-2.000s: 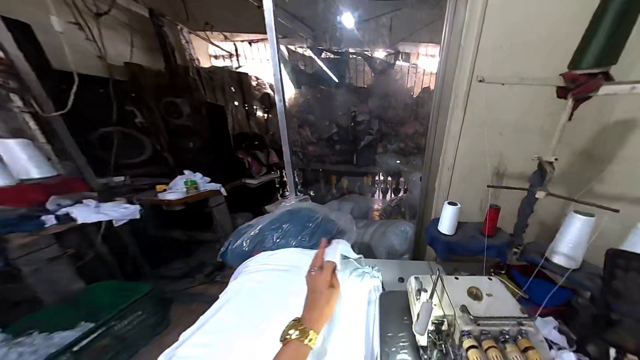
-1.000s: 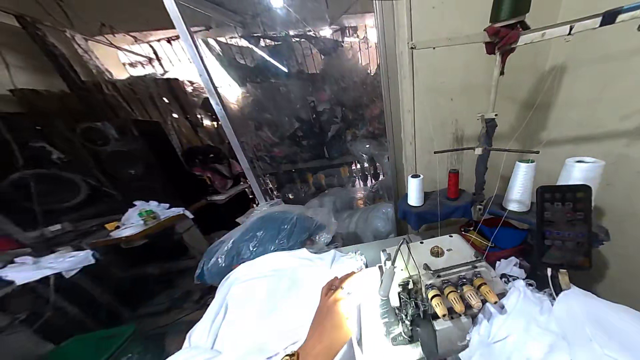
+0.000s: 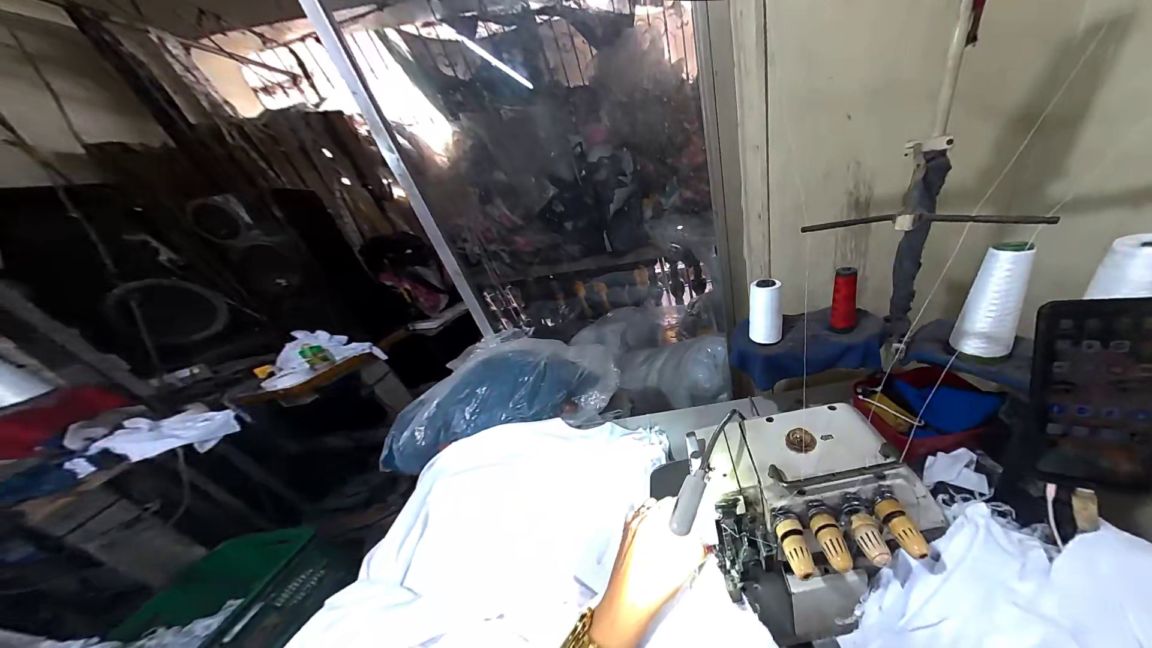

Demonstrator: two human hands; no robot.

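Observation:
My left hand [image 3: 655, 560], with a gold-coloured watch or bracelet at the wrist, is on white cloth [image 3: 504, 513] at the left side of an overlock sewing machine [image 3: 832, 432]. Its fingers are curled close to the grey lever [image 3: 688, 502] by the needle area; the fingertips are hidden, so their grip on the cloth is unclear. The cloth spreads in a large heap left of the machine. Several wooden-coloured tension knobs [image 3: 830, 538] line the machine's front. My right hand is out of view.
More white cloth [image 3: 990, 576] lies at the right, below a dark-screened device [image 3: 1093, 387]. White [image 3: 994, 301] and red [image 3: 843, 301] thread cones stand behind. A plastic-wrapped blue bundle [image 3: 504, 396] lies behind the cloth; a green crate [image 3: 234, 576] is lower left.
My left hand was on the cloth with a finger extended, left of the machine; now it is curled beside the lever. The view has turned toward the machine.

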